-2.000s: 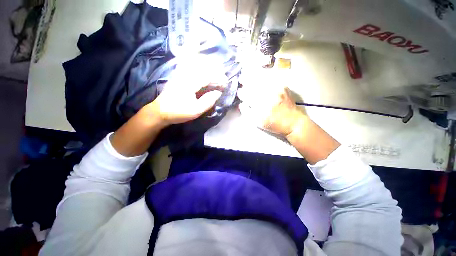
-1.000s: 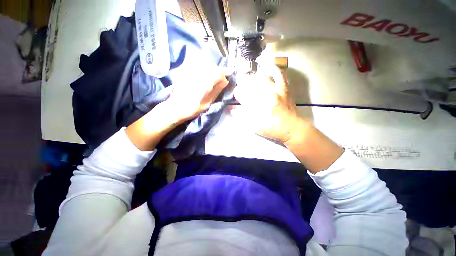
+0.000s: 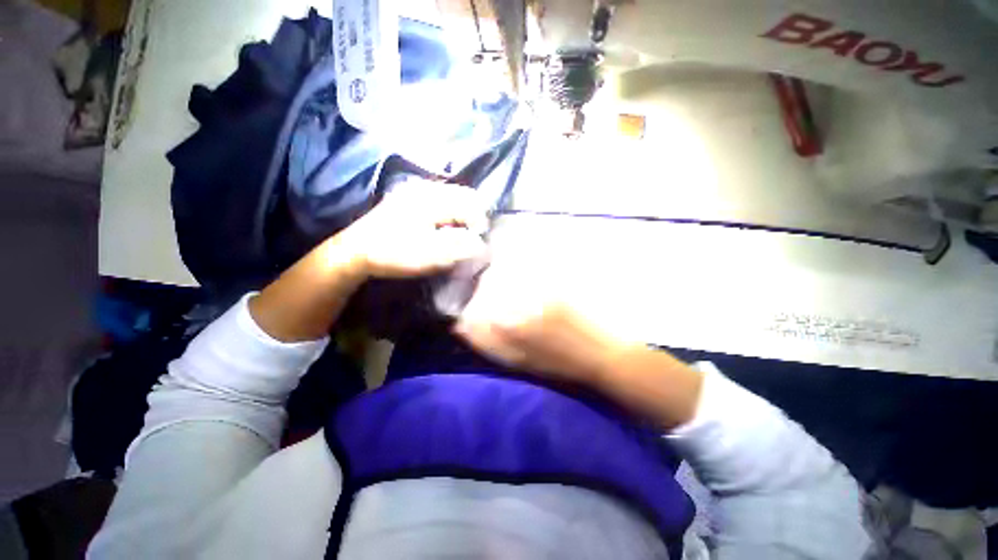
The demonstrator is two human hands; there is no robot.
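The dark navy garment piece lies bunched on the left of the white machine table, blue-grey under the lamp. My left hand is closed on its near right edge, left of and nearer me than the needle area. My right hand is at the table's front edge, blurred, its fingertips at a pale, lit part of the cloth just below my left hand. The presser foot and needle stand in lamp glare, away from both hands. Glare hides the fingertips' exact hold.
The white machine head with red lettering spans the upper right. A red-handled tool lies under it. A thin dark rod runs along the bed, hooked at right. A printed white strip stands above the cloth. Dark cloth hangs below the table.
My right hand has moved from beside the needle down and left to the table's front edge. My left hand has drawn the cloth edge nearer me, away from the needle.
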